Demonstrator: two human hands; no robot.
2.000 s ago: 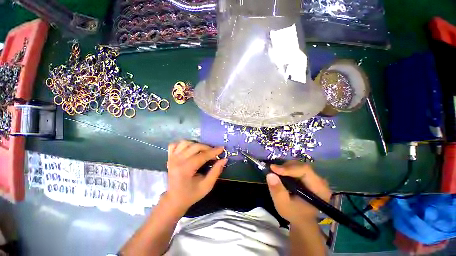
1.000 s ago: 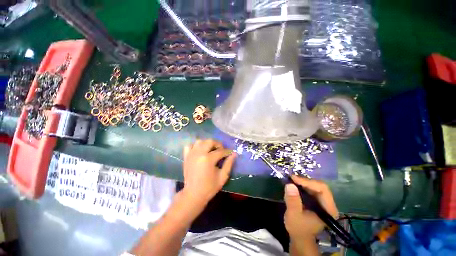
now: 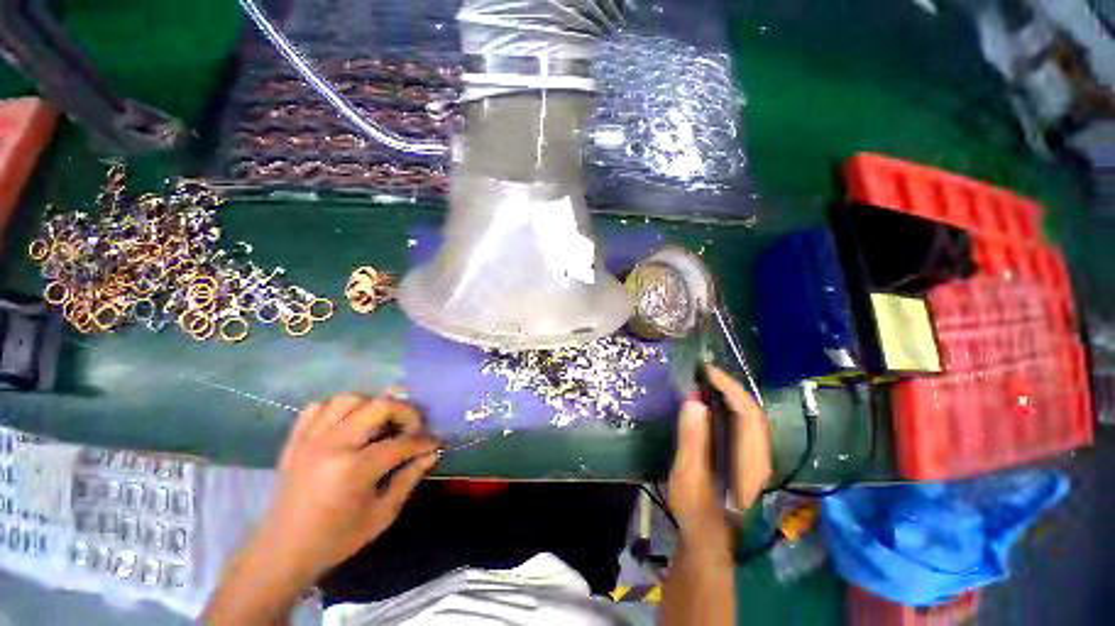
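My left hand is at the front edge of the mat, fingers closed on the thin solder wire, which runs in from the left; a short end sticks out past the fingertips. I cannot tell if a ring is in those fingers. My right hand grips the dark soldering iron, blurred, its tip end up by the round tan pot. Tiny silver and white parts lie heaped on the blue-purple mat. Copper-coloured rings are heaped at left; a few lie beside the hood.
The cloudy fume hood stands over the mat's back. Slim tweezers lie right of the pot. A blue soldering station, red trays and a blue bag are at right. Blister trays lie behind; the solder reel is at left.
The view has swung right, bringing the red trays in. My right hand has moved the iron from the small parts to the pot. My left hand stays near the mat's front.
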